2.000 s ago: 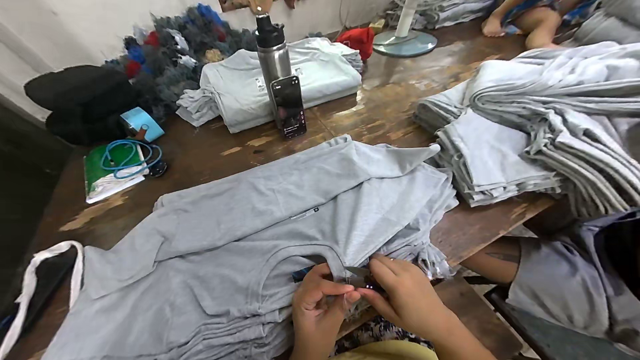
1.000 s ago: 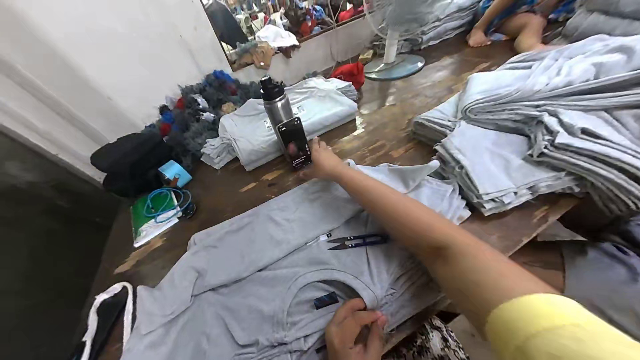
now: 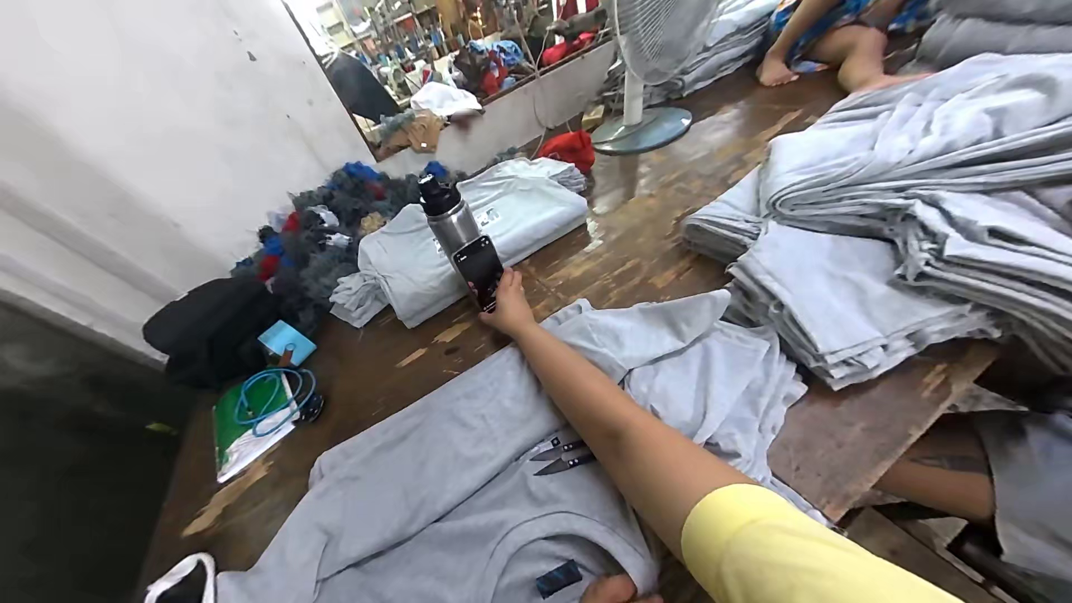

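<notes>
My right hand [image 3: 507, 306] reaches across the table and holds the lower edge of a smartphone [image 3: 478, 270], which leans against a steel bottle with a black lid [image 3: 450, 219]. At the bottom edge my left hand [image 3: 618, 590], mostly cut off, lies at the ribbed neckline of a grey shirt [image 3: 435, 502], beside its dark neck label [image 3: 559, 578]. Thread snips [image 3: 563, 459] lie on the shirt, partly behind my right forearm. More grey shirts are stacked beneath.
Folded grey garments [image 3: 863, 293] pile at the right, near a seated person. Behind stand a fan base [image 3: 641, 130], a folded shirt bundle [image 3: 519, 218] and fabric scraps [image 3: 327, 234]. At left lie a black bag [image 3: 219, 331], a green notebook [image 3: 251, 419] and a blue cable [image 3: 272, 402].
My right hand has left the neckline and gone forward to the phone. The snips, near my hands at the collar two seconds ago, now lie on the shirt. The view has shifted.
</notes>
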